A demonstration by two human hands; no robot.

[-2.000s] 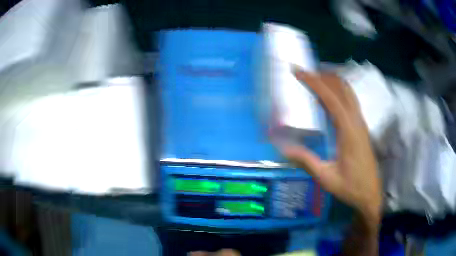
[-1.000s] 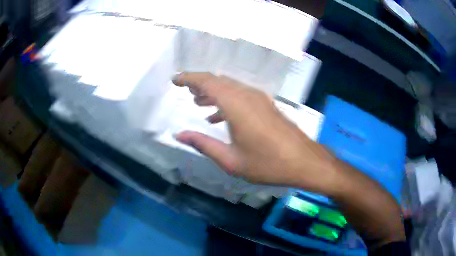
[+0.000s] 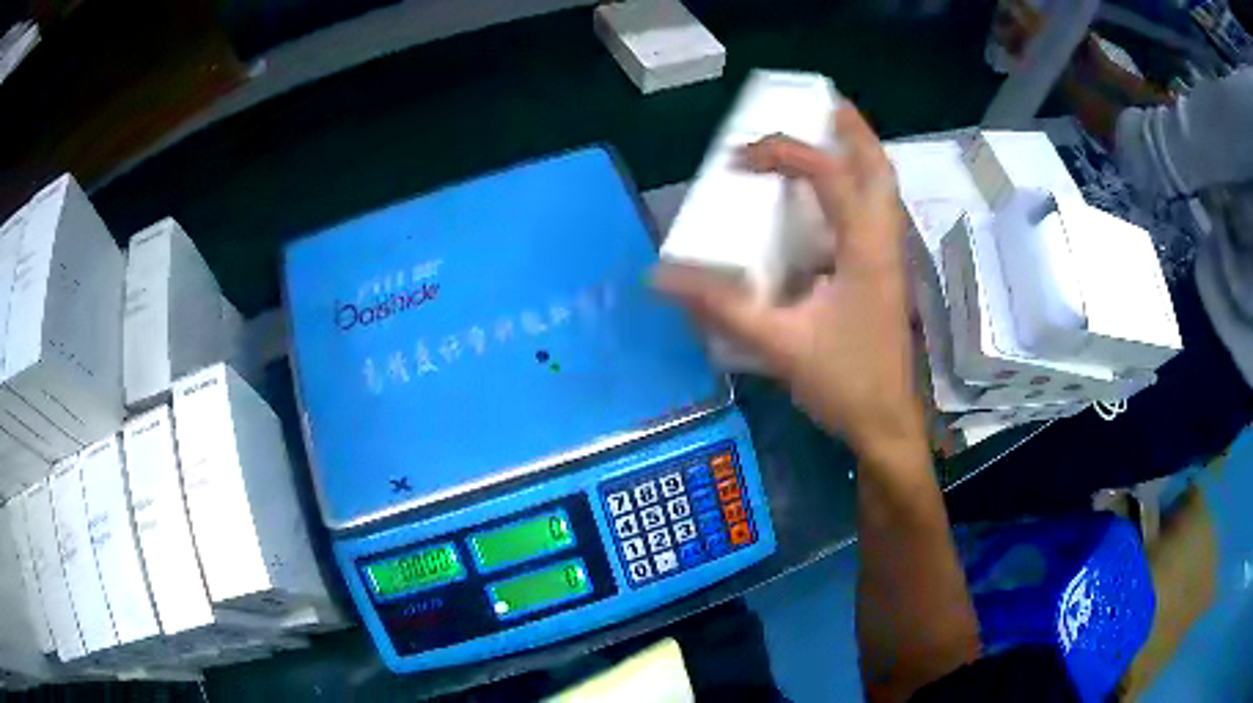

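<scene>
My right hand [image 3: 838,295] holds a white product box [image 3: 756,192] between thumb and fingers, tilted, above the right edge of the blue counting scale [image 3: 495,323]. The box is slightly blurred. It is clear of the weighing pan. The green display windows [image 3: 522,540] show zeros. A pale yellow sheet [image 3: 632,680] is cut off at the bottom edge. My left hand is not in view.
Stacked white boxes [image 3: 117,536] stand left of the scale. Open white boxes [image 3: 1031,295] lie piled at the right. One white box [image 3: 660,44] lies on the dark green belt. A person's arm [image 3: 1168,137] is at upper right. A bright blue object [image 3: 1072,591] sits low right.
The view has swung from the stacked boxes back to the scale. My right hand was open over the stacks a second ago; it now holds a white box at the scale's right.
</scene>
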